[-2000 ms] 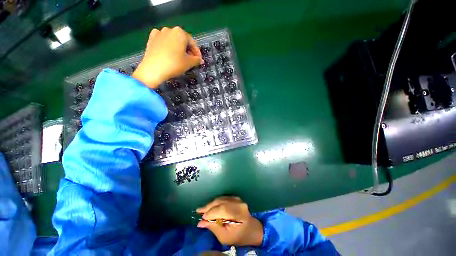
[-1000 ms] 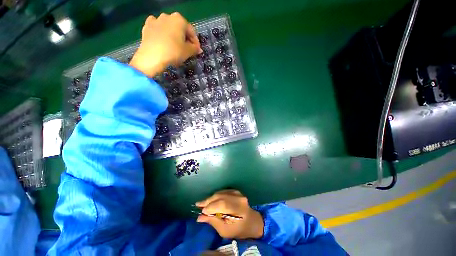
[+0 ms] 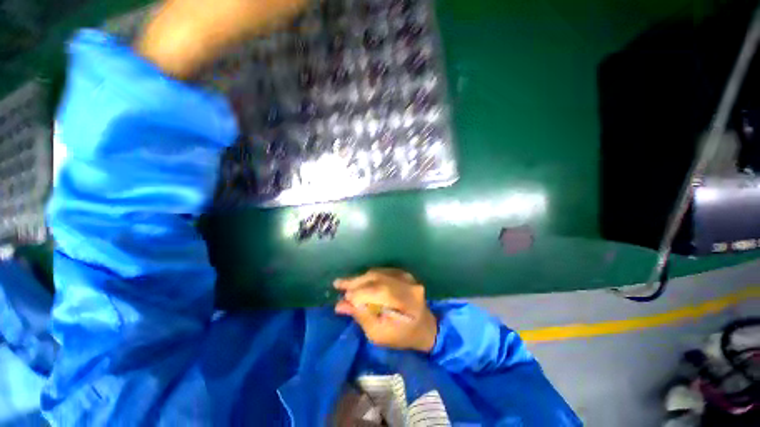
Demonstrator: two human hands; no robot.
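Note:
The clear compartment tray [image 3: 358, 108] lies on the green mat, blurred, with dark parts in its pockets. My left hand [image 3: 225, 25] is over the tray's upper left part, cut off by the top edge; its fingertips are not clear. My right hand [image 3: 387, 307] is at the mat's near edge, closed around the tweezers [image 3: 388, 312], whose tip points left and is blurred. A small heap of black rings [image 3: 317, 225] lies on the mat between the tray and my right hand.
A second tray [image 3: 23, 158] is at the far left. A brownish patch [image 3: 517, 240] lies right of the rings. Black equipment [image 3: 642, 142] with a pale tube [image 3: 707, 158] stands at the right. A yellow floor line and dark, tangled items are at lower right.
The view has tilted, so the tray and rings sit higher in the picture. My left hand has moved up to the picture's top edge. My right hand still holds the tweezers.

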